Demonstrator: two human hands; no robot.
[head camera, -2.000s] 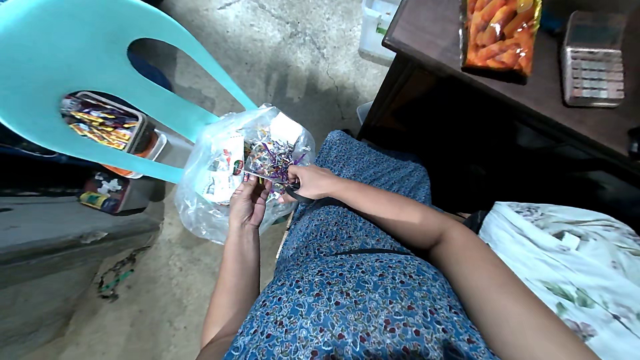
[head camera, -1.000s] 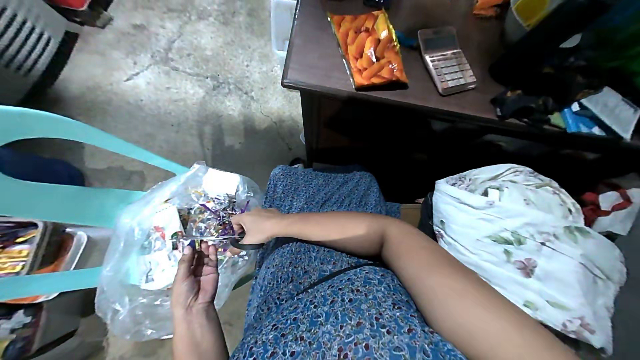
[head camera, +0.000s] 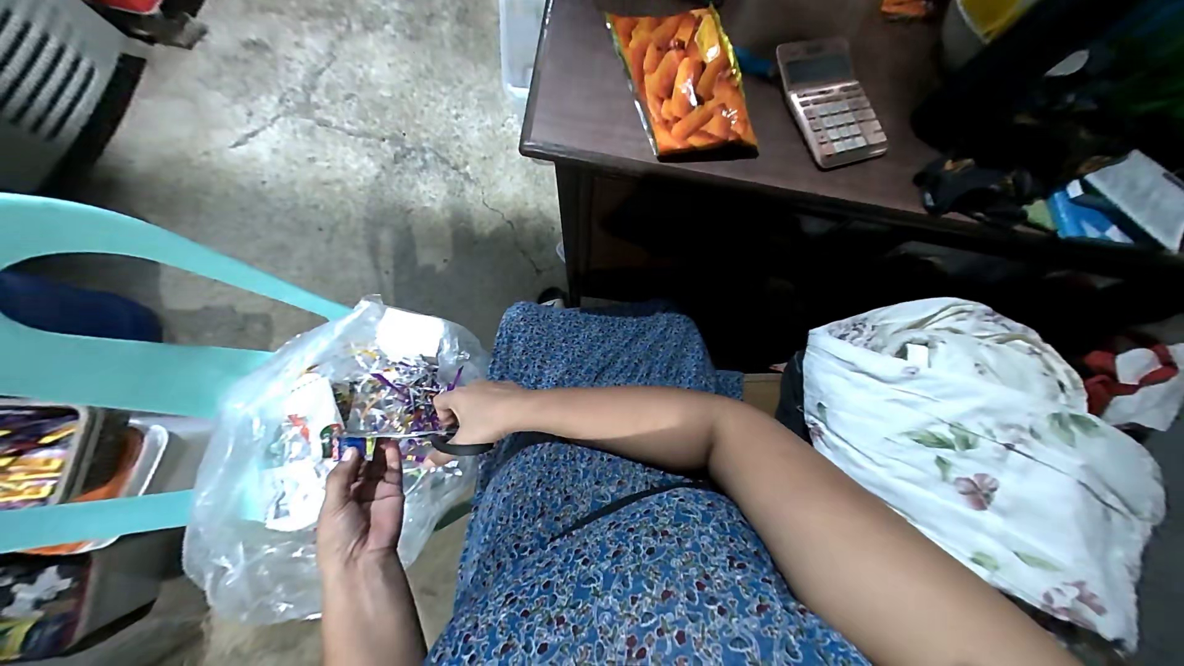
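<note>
My right hand (head camera: 476, 413) grips a pair of scissors (head camera: 462, 446) by its dark handles, the blades pointing left. At the blades, the fingertips of my left hand (head camera: 365, 495) pinch a small coloured wrapper (head camera: 355, 448). Both hands are over a clear plastic bag (head camera: 250, 564) that lies wide at the top. Inside it are many shiny wrapper scraps (head camera: 398, 393) in purple, silver and gold, with white pieces (head camera: 301, 490) around them. Part of the scissors is hidden by my right fingers.
A teal plastic chair (head camera: 102, 365) stands at the left, near a container of wrapped packets (head camera: 37, 453). On the dark wooden table (head camera: 592, 102) are an orange snack bag (head camera: 684, 88) and a calculator (head camera: 832, 106). Floral white cloth (head camera: 971, 462) lies at the right.
The view has shifted to the right, bringing more of the table and white cloth into sight. Both hands stay over the bag, with the scissors still in my right hand.
</note>
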